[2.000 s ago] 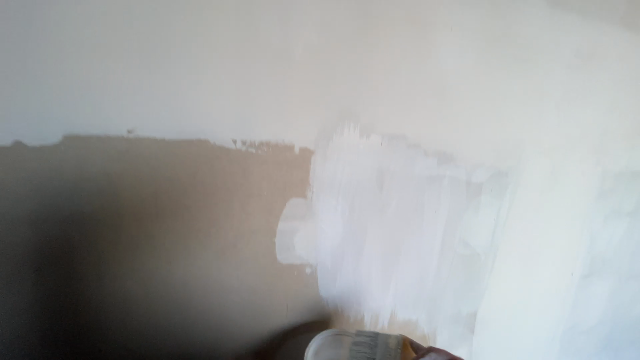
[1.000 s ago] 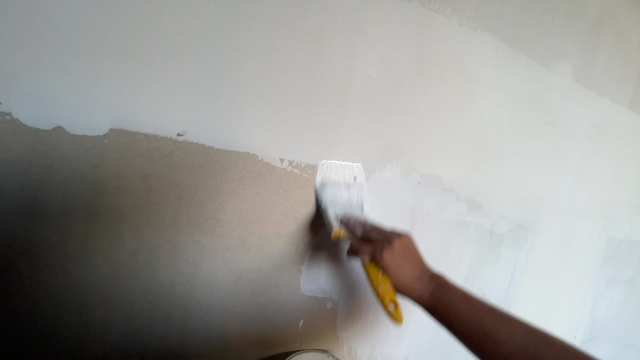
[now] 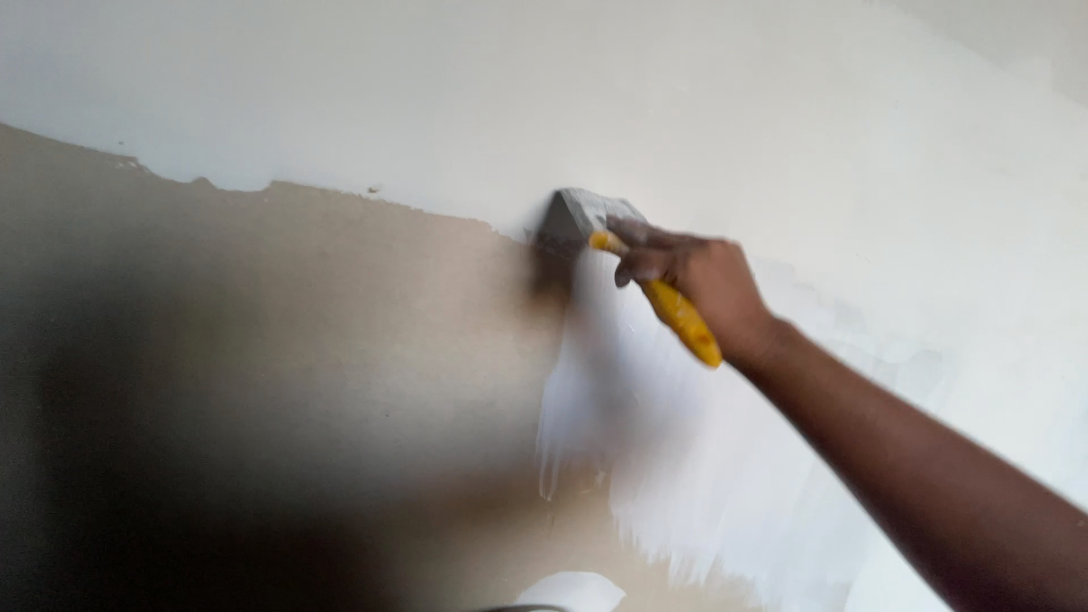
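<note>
My right hand (image 3: 693,276) grips a wide paintbrush (image 3: 680,319) by its yellow handle. The brush's pale, paint-coated bristles press on the wall, at the ragged border between white paint and the bare beige surface (image 3: 408,306). Wet-looking white paint (image 3: 680,442) with streaky edges spreads below and to the right of the brush. Dark shadows of the hand and brush fall on the wall beside them. My left hand is out of view.
At the bottom edge shows part of a white round thing (image 3: 574,591) with a dark curved rim, perhaps a container. A broad dark shadow covers the lower left of the wall. Greyer wall shows at the top right.
The brush, low at the bottom edge two seconds ago, was raised to the wall one second ago. White paint now covers more of the beige strip. The view has shifted.
</note>
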